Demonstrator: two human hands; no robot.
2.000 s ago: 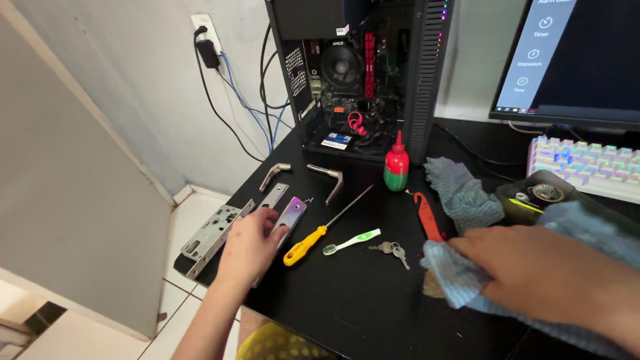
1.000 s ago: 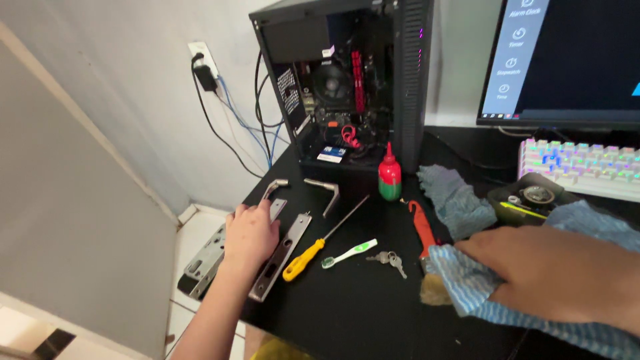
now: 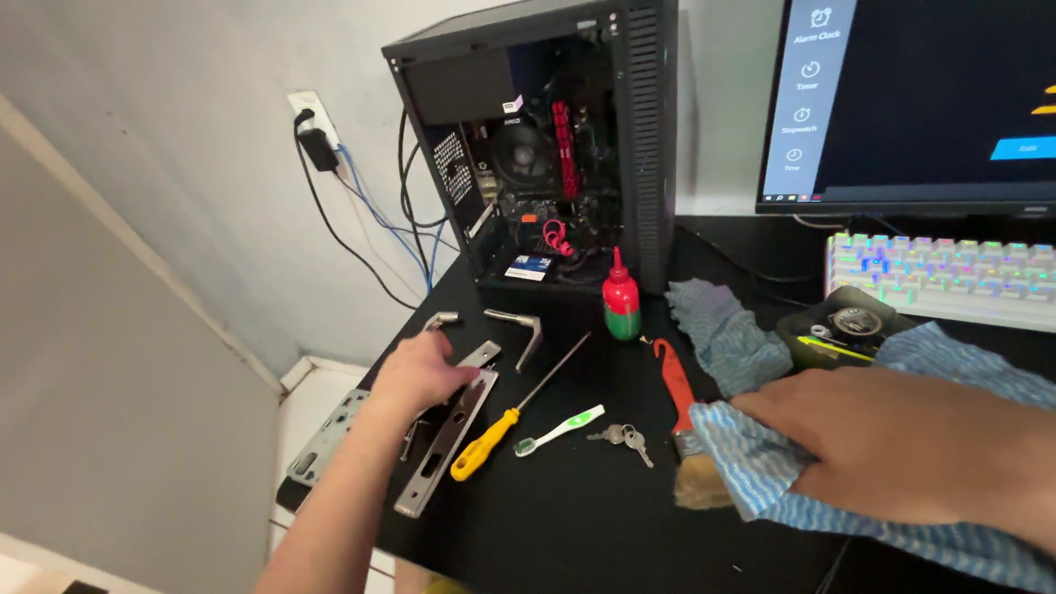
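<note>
My left hand [image 3: 425, 371] reaches over the metal lock plates at the desk's left edge; its fingers are partly hidden, and whether they grip anything does not show. Beside it lie a long metal faceplate [image 3: 450, 445], the lock body [image 3: 330, 445] and two lever handles, one of them [image 3: 528, 330] in plain view. My right hand [image 3: 891, 445] is closed on a blue-striped cloth [image 3: 751, 462], bunched over part of a paintbrush [image 3: 676, 379] with a red handle. Between the hands lie a yellow-handled screwdriver [image 3: 487, 444], a green-and-white toothbrush [image 3: 561, 431] and keys [image 3: 625, 436].
An open computer case [image 3: 652, 157] stands at the back, with a red and green squeeze bottle [image 3: 621, 301] before it. A second cloth [image 3: 730, 334], a dark tray [image 3: 891, 309] of small parts, a lit keyboard [image 3: 949, 280] and a monitor [image 3: 899, 99] are at the right.
The faceplate nearest the screwdriver was under my left hand's fingers two seconds ago; the hand has since shifted left off most of it. My right hand still holds the cloth.
</note>
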